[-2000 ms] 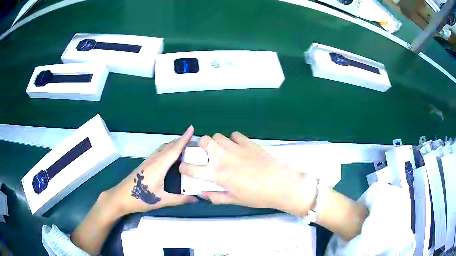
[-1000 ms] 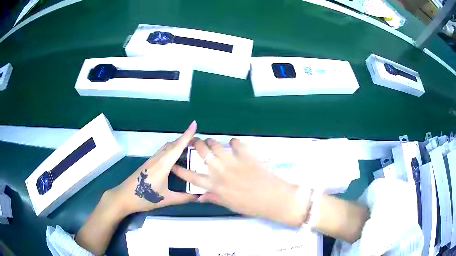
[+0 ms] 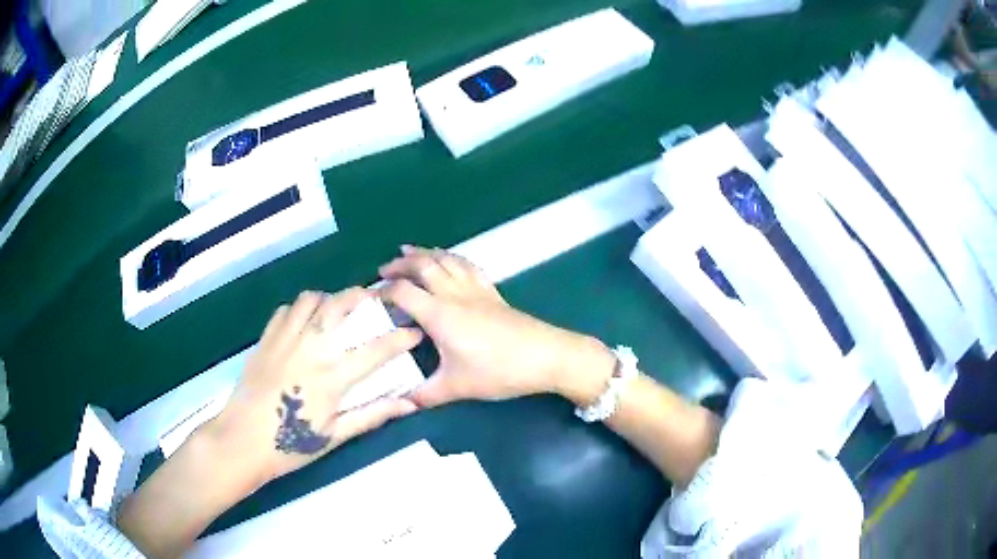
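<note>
Both bare hands are on a white box at the pale rail, most of it hidden by the fingers. My left hand, with a dark mark on its back, lies over the box, fingers on top and thumb at its near side. My right hand, with a bracelet at the wrist, curls round the box's right end, thumb and fingers apart across it. A flat white card or sleeve lies nearest me, cut off by the lower edge.
Two watch boxes and a turned-over box lie on the green belt. Finished boxes lean in a row at right. Another watch box stands at lower left. The pale rail divides the surfaces.
The view has turned right, showing more of the leaning boxes. My left hand has moved from the box's end onto its top; my right hand has gone from its top to its right end.
</note>
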